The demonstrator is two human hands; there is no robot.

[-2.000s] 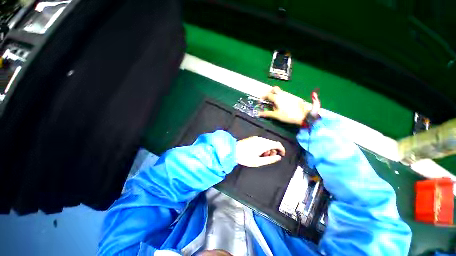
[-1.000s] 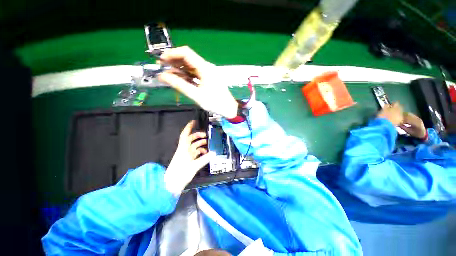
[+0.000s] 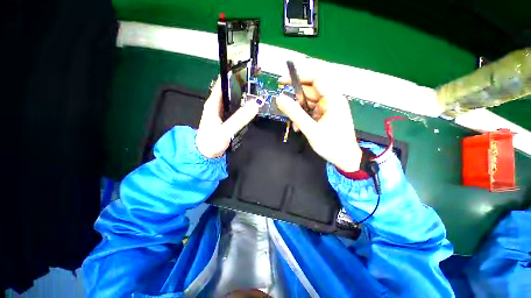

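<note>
My left hand (image 3: 218, 119) holds an open phone housing (image 3: 238, 55) tilted up on its edge, its silvery inside facing right. My right hand (image 3: 326, 122) pinches a blue main circuit board (image 3: 269, 101) with silver parts between thumb and fingers, beside the housing's lower part. The left thumb tip also reaches the board. A dark rod-like tool (image 3: 295, 78) sticks up from the right hand's fingers. A small orange-yellow flex cable (image 3: 286, 131) hangs from the board. The fingers behind the housing are hidden.
The black component tray (image 3: 262, 169) lies below my hands, with a unit (image 3: 346, 220) at its right end under my right sleeve. Another phone housing (image 3: 301, 16) lies on the green strip beyond the white strip (image 3: 169, 38). A red bin (image 3: 489, 160) stands at right, near a blue sleeve.
My left hand has lifted a phone housing from the tray. My right hand has come back from the far side with a circuit board. The view has shifted, and both hands are now close together.
</note>
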